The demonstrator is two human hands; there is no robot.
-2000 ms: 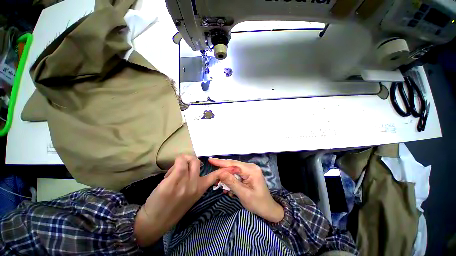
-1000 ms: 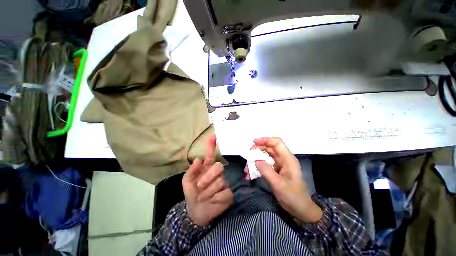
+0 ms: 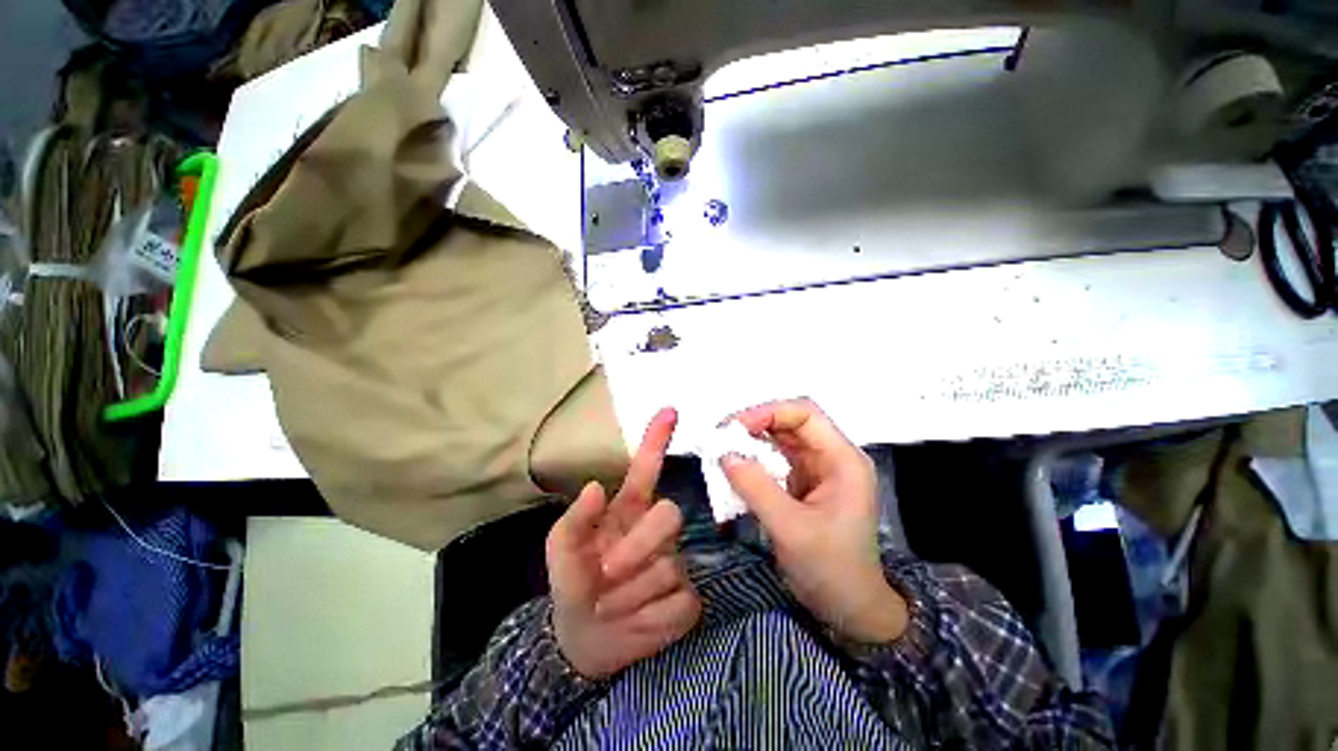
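Note:
My right hand point(image 3: 829, 514) pinches a small crumpled white piece point(image 3: 746, 470) between thumb and fingers, just over the table's front edge. My left hand point(image 3: 624, 580) is to its left, palm up, with the index finger extended and the others loosely curled; it holds nothing. A large khaki garment panel point(image 3: 426, 360) lies on the table to the left of the needle area and hangs over the front edge. A dark curved line shows near its lower right corner. Neither hand touches the panel.
The sewing machine's presser foot area point(image 3: 653, 220) is lit behind the hands. Black-handled shears point(image 3: 1299, 257) lie at the right end. Bundled khaki pieces point(image 3: 74, 279) and a green-edged tray point(image 3: 188, 294) are at far left. A pale green board point(image 3: 338, 631) is lower left.
My hands have come apart from each other, and the white piece now shows more fully in my right hand. My left index finger has extended. The camera view has shifted.

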